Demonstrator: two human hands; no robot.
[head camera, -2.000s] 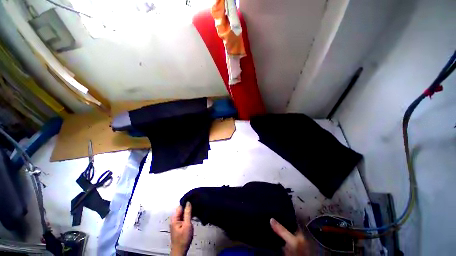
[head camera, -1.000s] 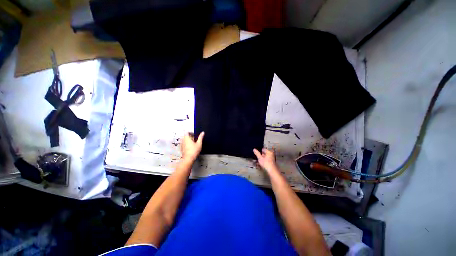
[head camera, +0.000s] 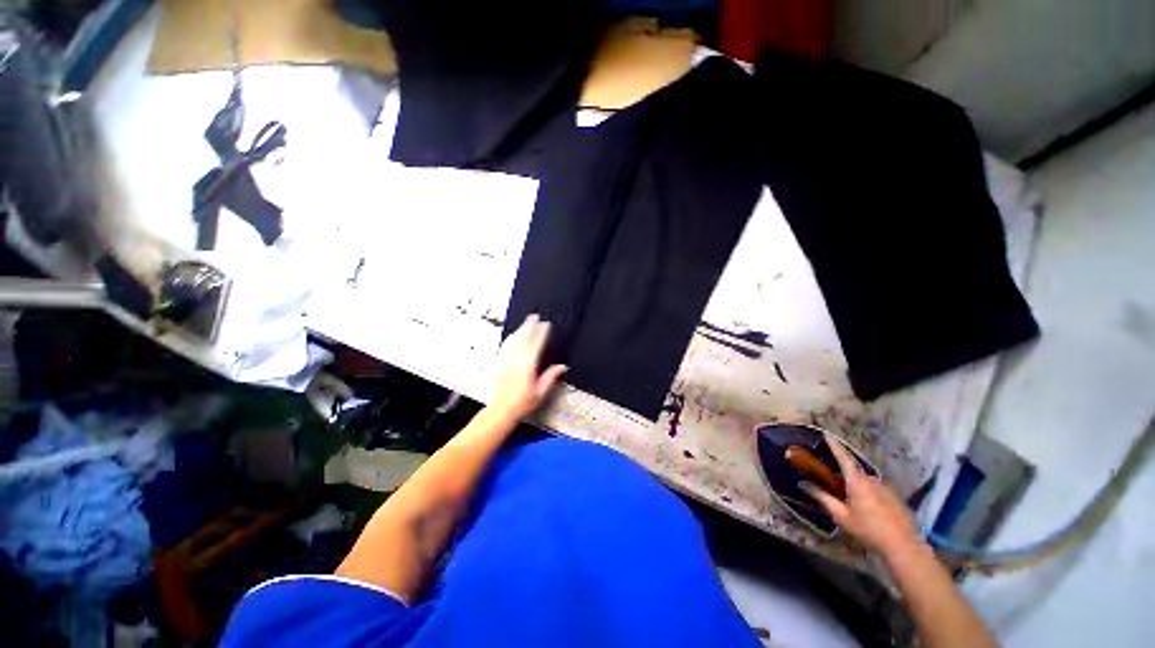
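A black sleeve piece (head camera: 633, 266) lies flat in front of me, its straight lower end near the table's front edge. My left hand (head camera: 530, 370) rests on its lower left corner, thumb and fingers spread. The steam iron (head camera: 775, 466), with a dark pointed plate, pale rim and orange-brown handle, stands at the right on the table. My right hand (head camera: 871, 509) is at its handle, thumb and fingers on either side of it.
Another black piece (head camera: 899, 241) lies at the right. Black cloth (head camera: 475, 101) hangs over the upper left. Crossed dark strips (head camera: 234, 196) and scissors (head camera: 266, 142) lie left. The iron's hose (head camera: 1051, 544) runs off right. Thin dark strips (head camera: 735, 339) lie beside the sleeve.
The sleeve piece, earlier bunched, was spread flat. My right hand has left its lower right corner and moved right to the iron. My left hand stays at the lower left. The view has turned.
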